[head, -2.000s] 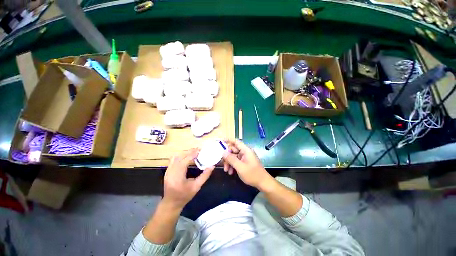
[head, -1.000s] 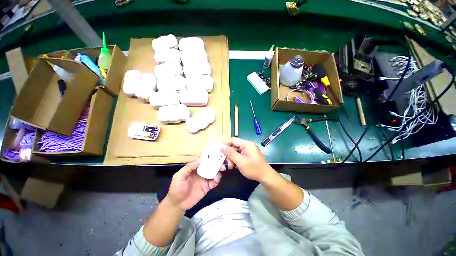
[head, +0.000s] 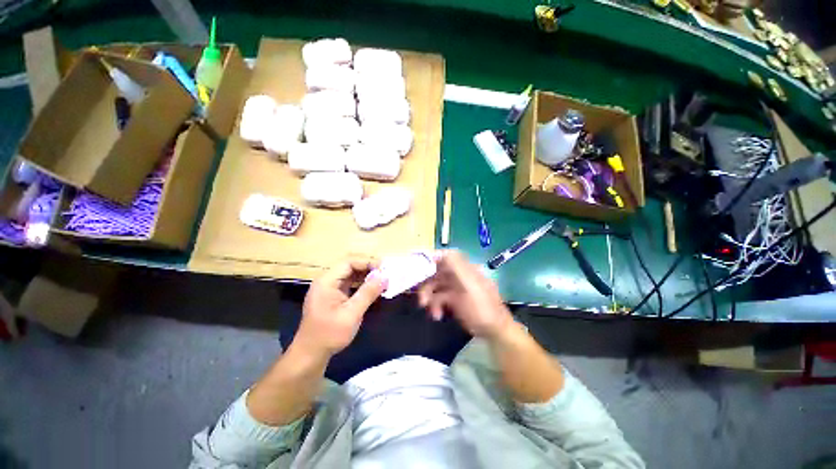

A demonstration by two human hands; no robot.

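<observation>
A white device housing (head: 407,274) is held over the bench's front edge, above my lap. My left hand (head: 337,307) grips its left end between thumb and fingers. My right hand (head: 467,295) is at its right end, slightly blurred, with fingers spread; whether it touches the housing I cannot tell. An open housing with a circuit board inside (head: 272,214) lies on the brown cardboard sheet (head: 302,254). Several white housings (head: 373,162) lie grouped on the sheet behind it, and a single one (head: 382,207) lies at the front right of the group.
Right of the sheet lie a wooden stick (head: 446,216), blue screwdriver (head: 483,229), grey knife (head: 522,245), cutters (head: 585,260) and white block (head: 494,151). Beyond are a parts box (head: 524,171), soldering station (head: 676,137) and white cables (head: 761,229). Cardboard boxes with purple strips (head: 115,213) stand left.
The housing has been turned to a flatter, more sideways angle. My right hand has loosened and its fingers have spread. The camera view has tilted and shifted.
</observation>
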